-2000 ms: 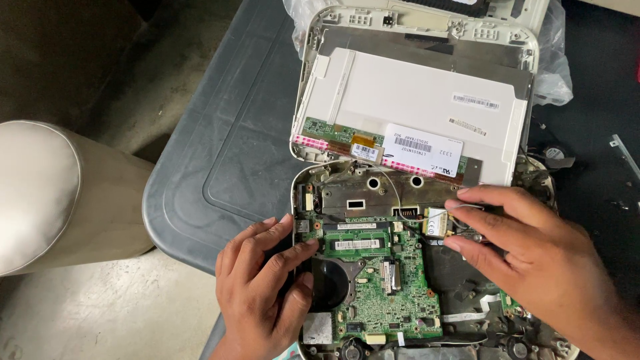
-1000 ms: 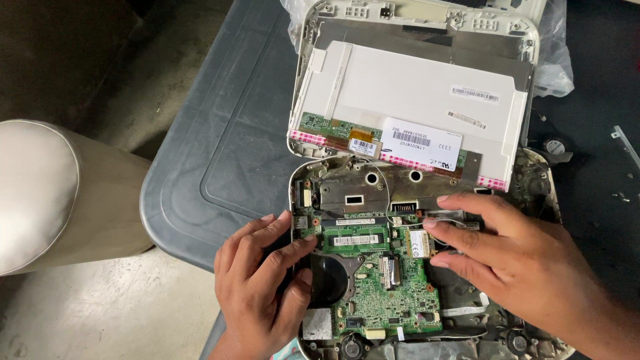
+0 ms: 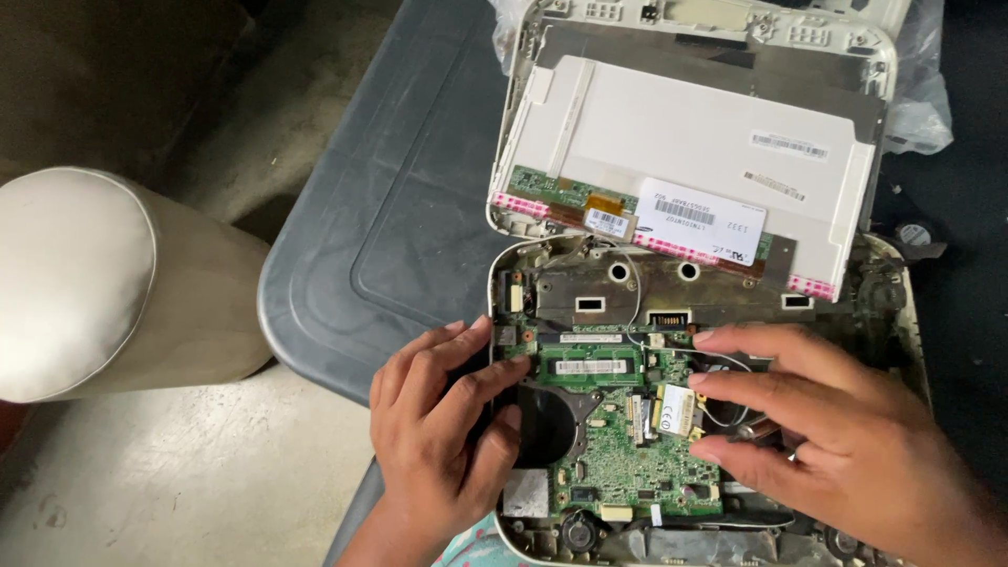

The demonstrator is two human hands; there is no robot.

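An opened laptop base [image 3: 917, 346] shows its green circuit board [image 3: 622, 465]. My left hand [image 3: 449, 409] rests on the base's left edge, its index fingertip beside the green memory module [image 3: 591, 366], holding nothing. Over the board's right side, my right hand [image 3: 811, 402] has thumb and fingers apart at the small wireless card [image 3: 675, 409], which bears a white label; whether they touch it I cannot tell. A thin grey cable [image 3: 728, 358] loops past these fingertips. Some screwdriver-like metal shows under the right hand, mostly hidden.
Beyond the base, an LCD panel [image 3: 709, 118] lies back side up on the open lid [image 3: 850, 67]. Clear plastic [image 3: 921, 118] pokes out behind it. A grey tabletop [image 3: 378, 197] is under the laptop, with a cream padded stool [image 3: 71, 283] at the left.
The wireless card sat slightly higher two seconds ago, with the right fingers around it; the grey cable now loops farther right. My left hand stays at the base's left edge.
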